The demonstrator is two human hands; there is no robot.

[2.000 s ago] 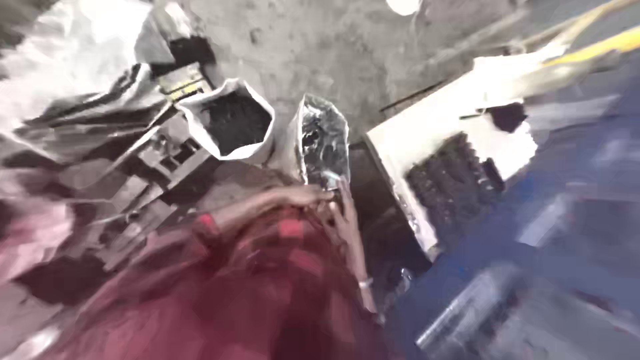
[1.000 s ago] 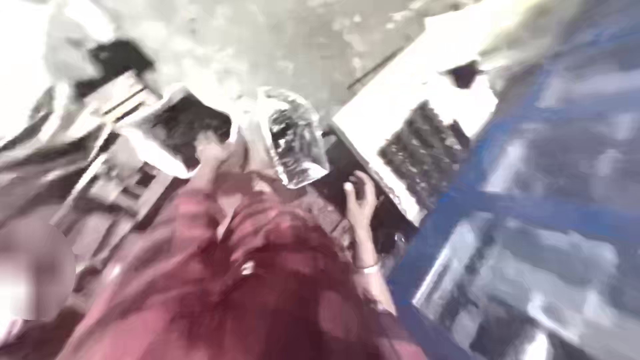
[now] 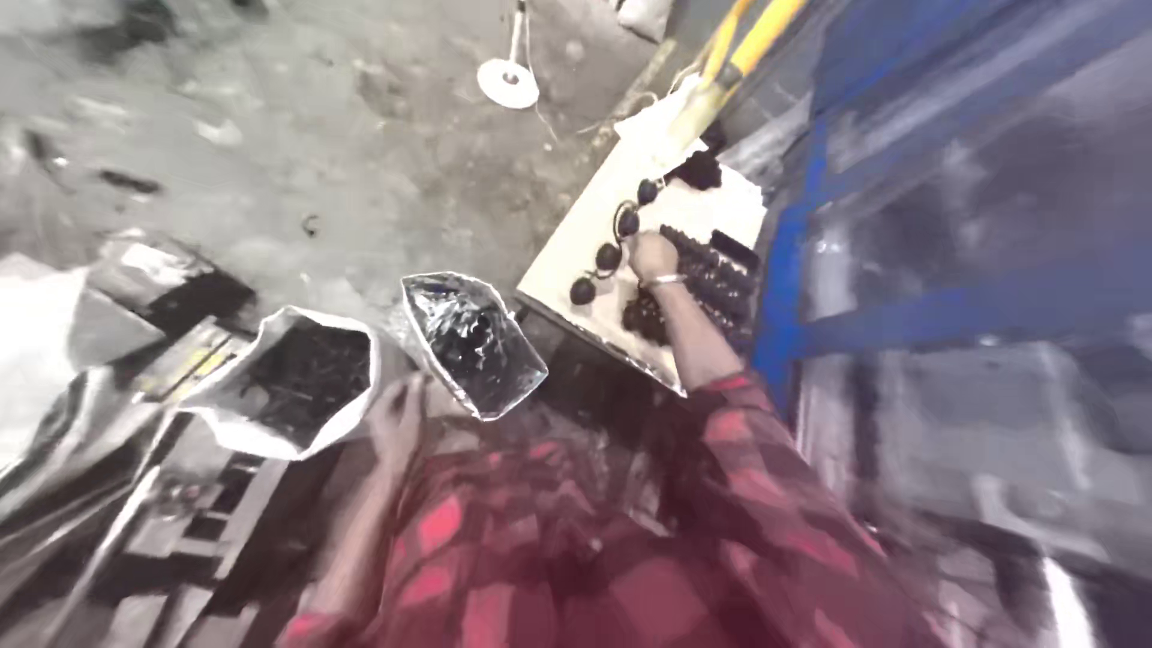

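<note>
My right hand (image 3: 653,257), with a bracelet at the wrist, reaches over a pale board (image 3: 576,234) and touches or hovers at a row of small round black parts (image 3: 608,258); its fingertips are partly hidden. Beside that hand lie many dark parts in rows (image 3: 720,279) and a loose dark pile (image 3: 644,319). My left hand (image 3: 397,416) is low between an open white sack with dark contents (image 3: 310,373) and an open bag with a shiny lining (image 3: 477,346). Blur hides whether its fingers hold anything.
A blue metal frame (image 3: 792,270) stands close on the right. Yellow bars (image 3: 760,36) cross the board's far end. A white disc on a rod (image 3: 508,83) is on the stained floor ahead. Crates or frames (image 3: 180,513) and a pale bundle (image 3: 40,333) are at left.
My right hand has moved from beside the board to over it. My left hand has left the white sack's mouth. Round black parts now show in a row. The view has shifted.
</note>
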